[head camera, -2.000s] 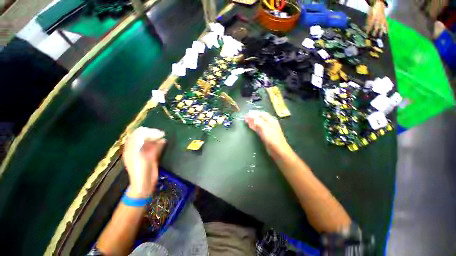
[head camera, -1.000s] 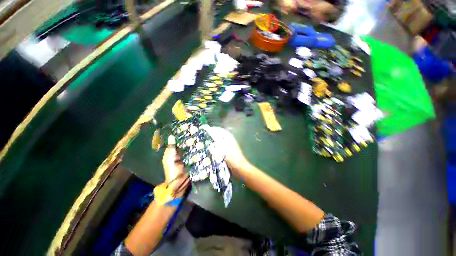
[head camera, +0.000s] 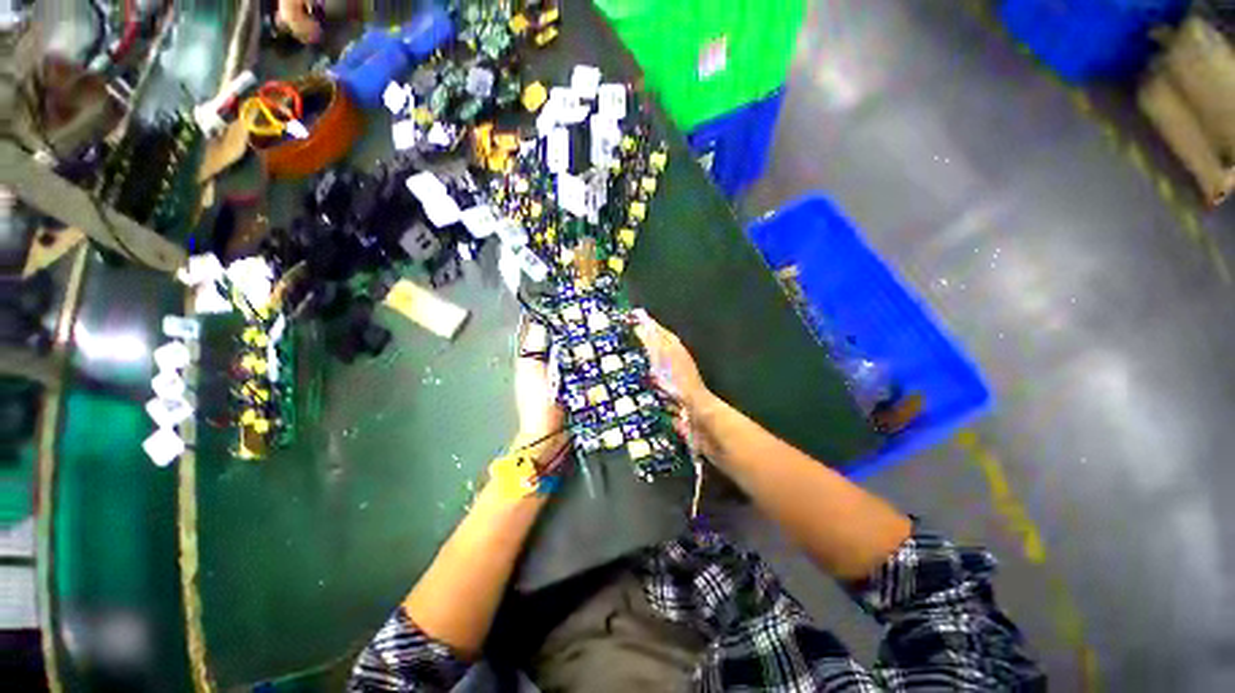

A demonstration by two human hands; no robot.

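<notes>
A joined circuit board panel with rows of small yellow components is held near the bench's front edge. My left hand grips its left side and my right hand grips its right side. Thin lead wires hang from its edges. A yellow piece lies at my left wrist. Just beyond the panel, and touching or overlapping its far end, are more boards with white square tags.
A yellow-tan bar lies beside a black parts heap. Another board strip lies at the left by the conveyor. An orange-brown basket stands at the far end. A blue bin is right of the bench.
The view has swung to the right. Both hands, empty-looking or unclear two seconds ago, have carried the panel from the left board group to the right one.
</notes>
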